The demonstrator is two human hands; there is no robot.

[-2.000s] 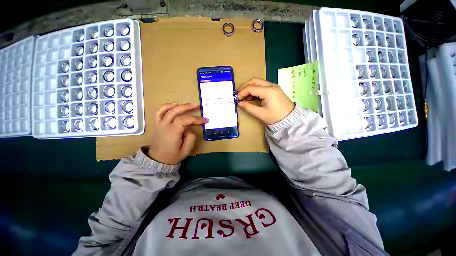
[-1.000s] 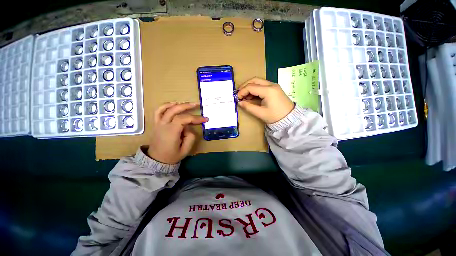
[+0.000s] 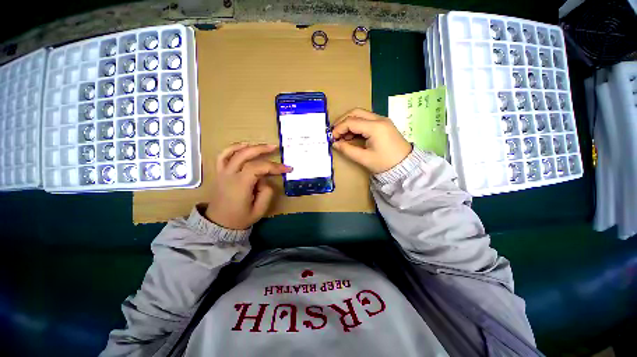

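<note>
The smartphone (image 3: 305,143) lies upright on the brown cardboard sheet (image 3: 237,77), with a white screen and a blue top bar. My left hand (image 3: 243,181) is at its left edge, one finger over the lower left of the screen, the others beside the edge. My right hand (image 3: 370,139) pinches a small metal ring (image 3: 330,134) against or close to the phone's right edge; the fingertips mostly hide it. Two more rings, one (image 3: 319,40) and another (image 3: 360,35), lie near the cardboard's top edge.
The left blister tray (image 3: 70,178) is partly filled with rings, with an empty blister tray (image 3: 21,125) beside it. The right blister tray stack (image 3: 482,111) has a partly filled top tray and a yellow-green label (image 3: 421,118) by it. A fan (image 3: 604,31) and more trays (image 3: 618,146) are far right.
</note>
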